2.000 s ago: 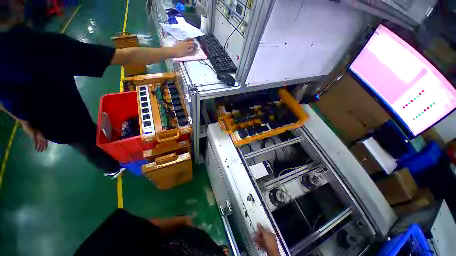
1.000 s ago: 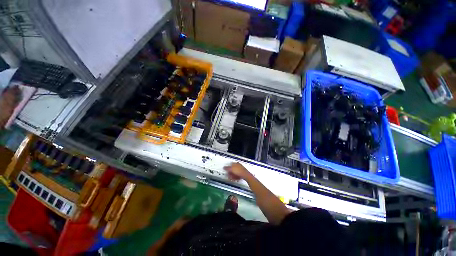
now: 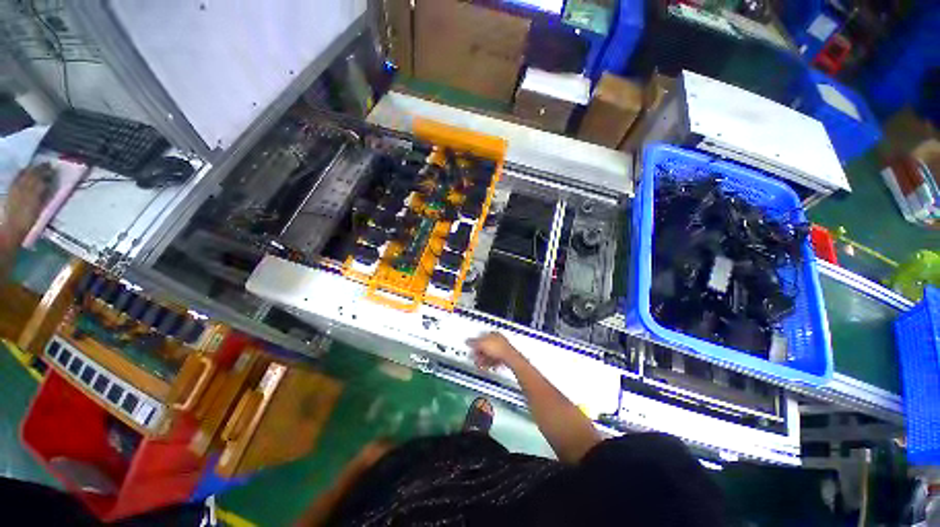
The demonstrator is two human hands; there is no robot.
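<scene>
The orange test fixture [image 3: 481, 221] lies on the conveyor bed, with black power adapters [image 3: 383, 218] in rows along both sides of a green centre strip. Some white sockets show at its near end. My right hand [image 3: 493, 350] is at the conveyor's white front edge [image 3: 562, 376], right of and nearer than the fixture; it holds nothing visible and its fingers are partly spread. My left hand [image 3: 373, 451] hangs low by my body, blurred and small; its fingers cannot be made out.
A blue crate [image 3: 638, 257] heaped with black adapters stands right of the fixture on the conveyor. A spare fixture [image 3: 103, 383] lies above the red bin [image 3: 62, 437] at lower left. Another person's hand [image 3: 29, 196] is beside the keyboard [image 3: 103, 142]. Cardboard boxes stand behind the conveyor.
The view has swung right and down from the monitor. The fixture has moved right along the conveyor, out from the machine. My right hand has stayed at the white front edge.
</scene>
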